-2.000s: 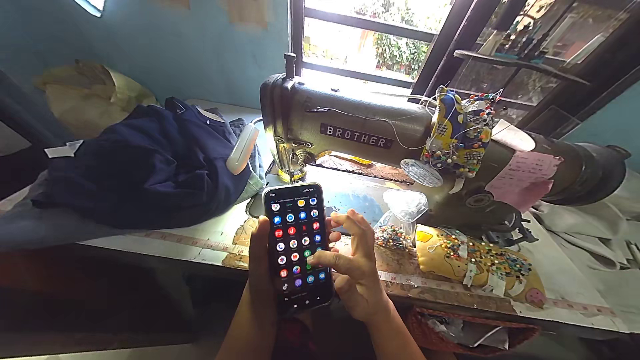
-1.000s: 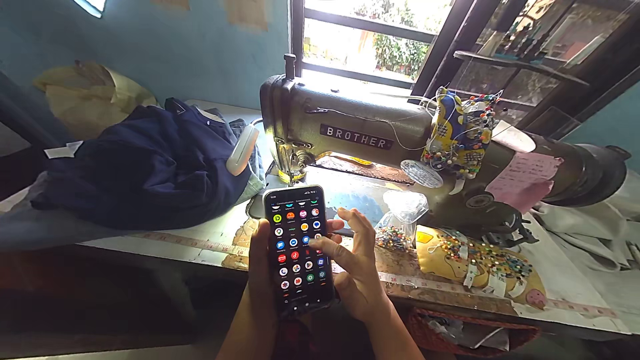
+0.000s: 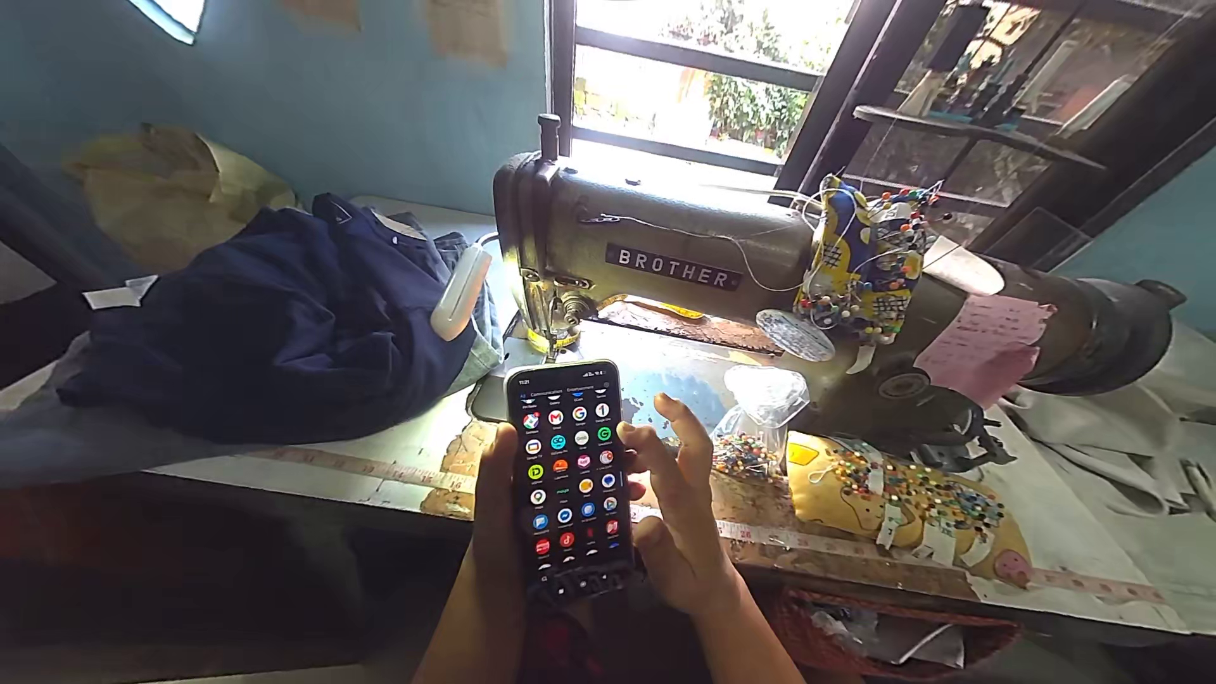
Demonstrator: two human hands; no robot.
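Observation:
A smartphone [image 3: 573, 484] with app icons lit on its screen stands upright at the lower middle. My left hand [image 3: 496, 508] holds it along its left edge. At its right edge is my right hand [image 3: 676, 503], fingers spread and bent, index finger raised off the screen; whether its lower fingers support the phone, I cannot tell. Behind the phone is a Brother sewing machine [image 3: 665, 228] with a white lamp [image 3: 463, 292] beside its needle end. Right of my right hand sit a clear plastic bag of ball-head pins [image 3: 750, 451] and a yellow pincushion [image 3: 836, 494] full of pins.
Dark blue fabric [image 3: 285, 332] is heaped on the table's left side. A measuring tape [image 3: 798, 541] runs along the front edge. A patterned pincushion [image 3: 860, 256] and a pink note [image 3: 988, 347] hang on the machine. Below the edge is a red basket [image 3: 798, 627]. Pale cloth [image 3: 1121, 427] lies at right.
The icons on the phone's screen have scrolled. My right index finger, over the screen in the earlier frames, has lifted away from it. My left hand stays on the phone.

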